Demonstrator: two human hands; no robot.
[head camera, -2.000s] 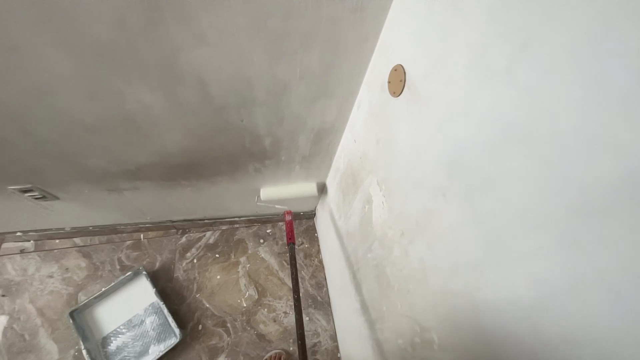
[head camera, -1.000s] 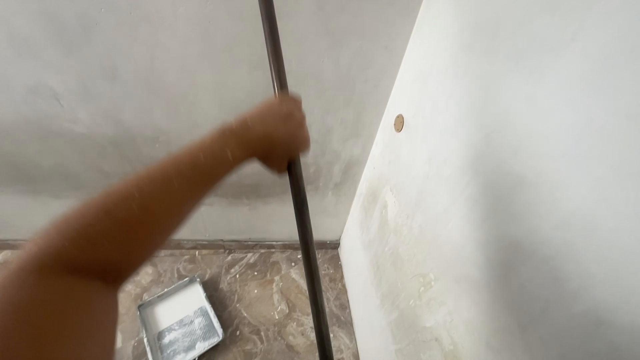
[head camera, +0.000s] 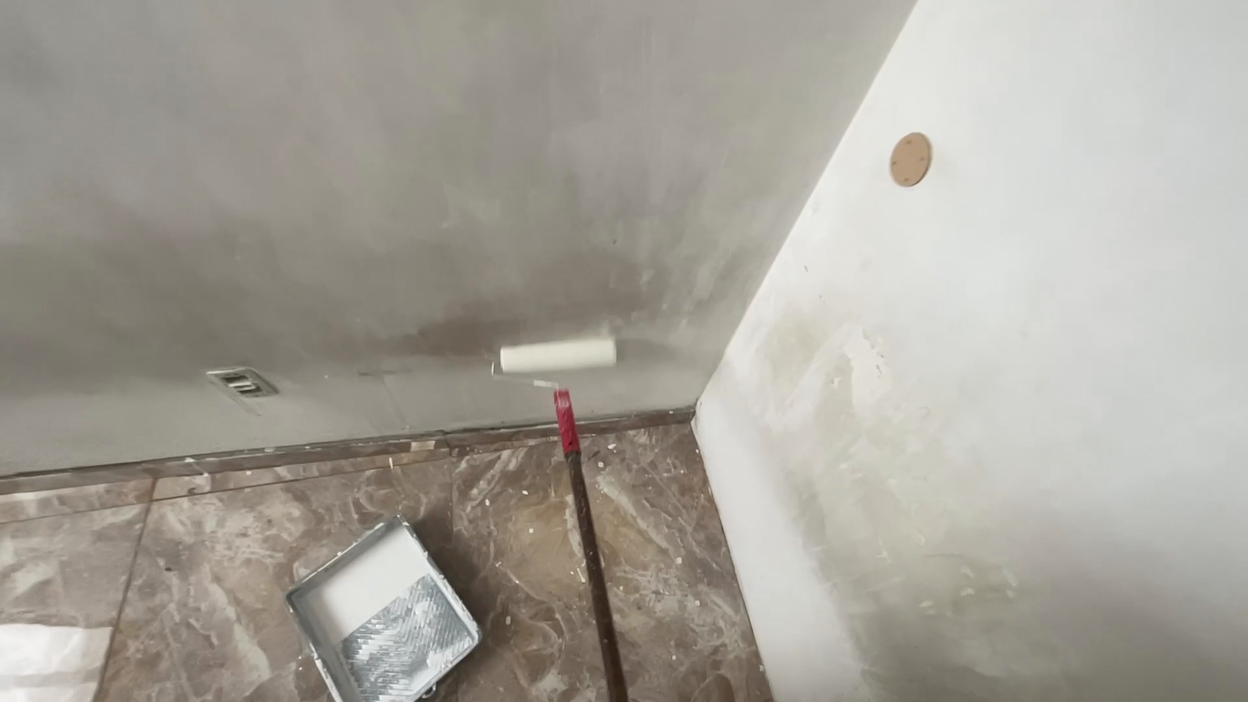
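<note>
A paint roller (head camera: 558, 355) with a white sleeve lies against the lower part of the grey wall, just above the skirting and left of the room's corner. Its red handle (head camera: 565, 419) is fixed to a dark extension pole (head camera: 595, 575) that runs down out of the bottom edge of the view. Neither my left hand nor my right hand shows, so what holds the pole is hidden. On the floor left of the pole sits a paint tray (head camera: 458, 645) with white paint in its well and a paint-streaked ribbed ramp.
A white wall (head camera: 1072, 341) with rough, stained patches closes the right side and bears a round tan cover (head camera: 911, 159). An electrical wall box (head camera: 242, 382) is set low in the grey wall. The marbled tile floor (head camera: 224, 575) has paint specks.
One second ago a forearm and a hand gripping the pole crossed the view; both have left it. The roller, out of view then, now shows low on the grey wall.
</note>
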